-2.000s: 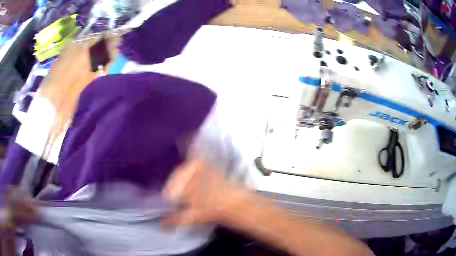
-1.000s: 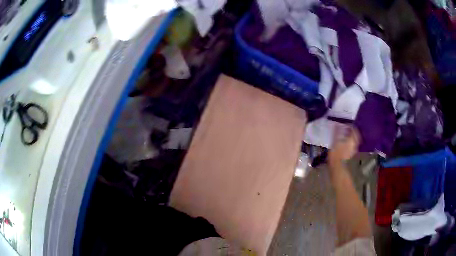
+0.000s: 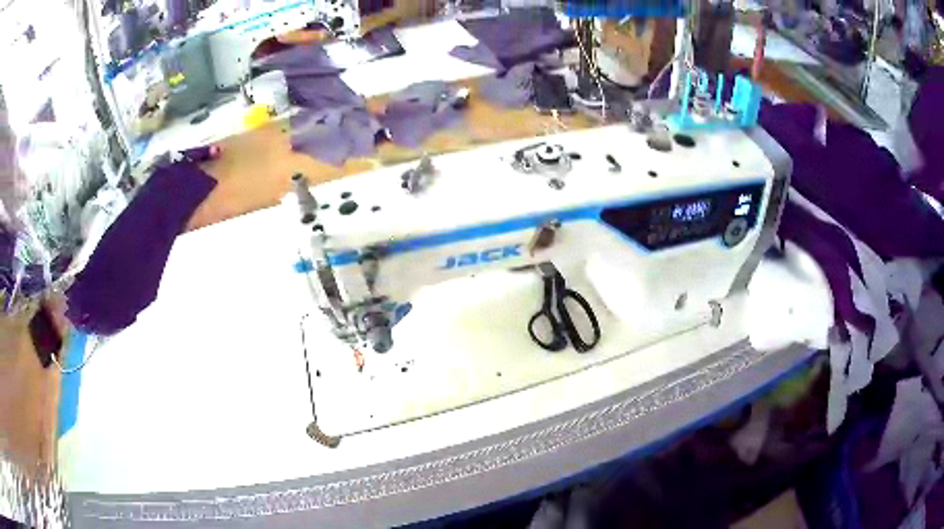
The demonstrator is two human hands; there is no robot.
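Observation:
Neither of my hands is in the picture. The white sewing machine (image 3: 476, 222) with a blue stripe and "JACK" lettering stands in front of me. Its presser foot and needle area (image 3: 364, 341) has no cloth under it, with a small orange spot beside it. Black-handled scissors (image 3: 562, 315) lie on the machine bed (image 3: 445, 372) below the head. A dark purple cloth piece (image 3: 145, 248) lies at the table's left, partly over its blue edge. The control panel (image 3: 688, 217) is lit at the head's right end.
A measuring scale (image 3: 435, 465) runs along the front table edge. Purple and grey-lilac pieces (image 3: 336, 124) lie behind the machine. A turquoise thread holder (image 3: 719, 100) stands at its back right. Purple and pale cloth (image 3: 844, 269) hangs at the right. White threads hang at the upper left.
The view has swung from the basket and floor at the right back to the machine. The hand seen near the cloth pile has left the picture. The panel handled earlier at the table's left is out of view.

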